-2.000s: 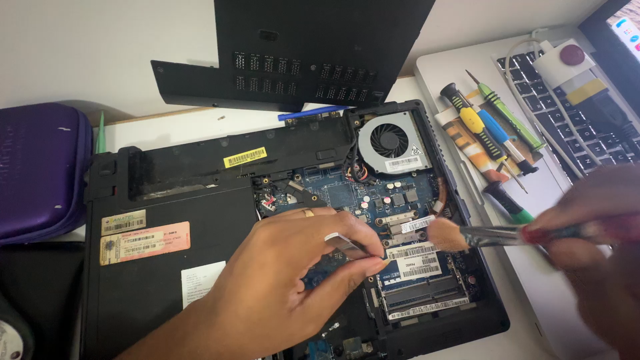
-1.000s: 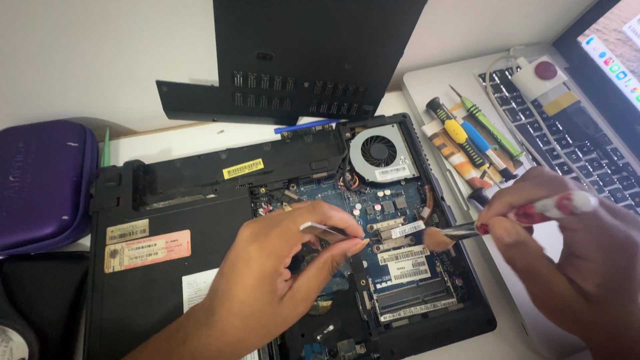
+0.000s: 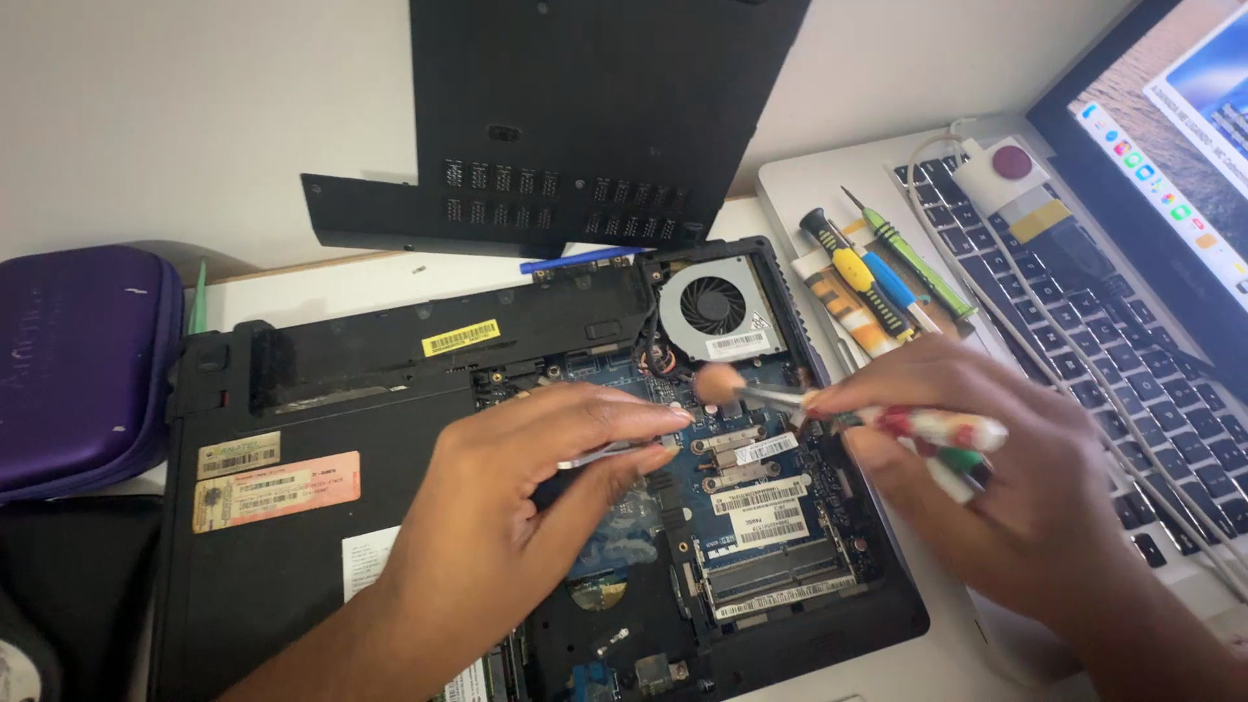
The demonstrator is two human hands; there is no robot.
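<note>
An upturned black laptop lies with its bottom cover off, its blue motherboard and cooling fan exposed. My right hand holds a soft-bristled brush by its red and white handle. The bristles are over the board just below the fan. My left hand is above the middle of the board and pinches a thin metallic piece between thumb and fingers; most of it is hidden. To the right of my left fingertips are the metal heat-sink brackets and a memory slot.
The black bottom cover leans against the wall behind. A blue stick lies by the laptop's back edge. At the right, a silver laptop bears several screwdrivers and a white cable. A purple zipped case sits at the left.
The brush has moved from beside the heat-sink brackets up toward the fan. My left hand still pinches the thin piece over the board.
</note>
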